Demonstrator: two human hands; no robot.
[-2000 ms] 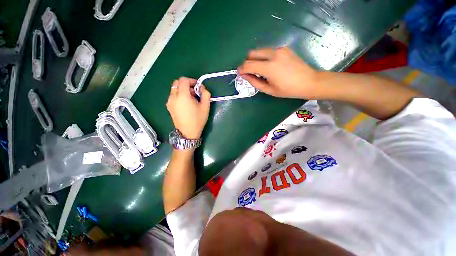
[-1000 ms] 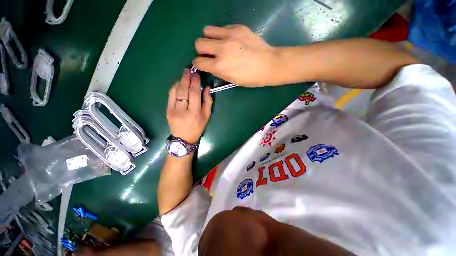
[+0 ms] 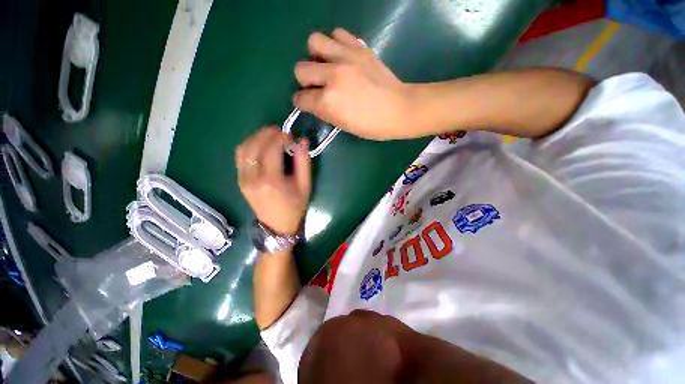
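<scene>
A white oval plastic frame (image 3: 324,145) is held between my two hands over the green surface. My left hand (image 3: 272,174), with a ring and a wrist watch, grips its near-left end between thumb and fingers. My right hand (image 3: 351,84) is on its other end and covers it, so the round disc section is hidden. Whether a thin pin is in my fingers cannot be told.
Stacked white frames (image 3: 176,225) lie left of my left forearm, on or beside a clear bag (image 3: 105,289). Spaced-out frames (image 3: 78,67) lie beyond the white strip (image 3: 167,97). Small blue parts (image 3: 164,343) and part of another person are at the bottom left.
The frame was in full view between my hands; my right hand has since moved left over it and covers its disc end. The frame is now tilted. The view has shifted.
</scene>
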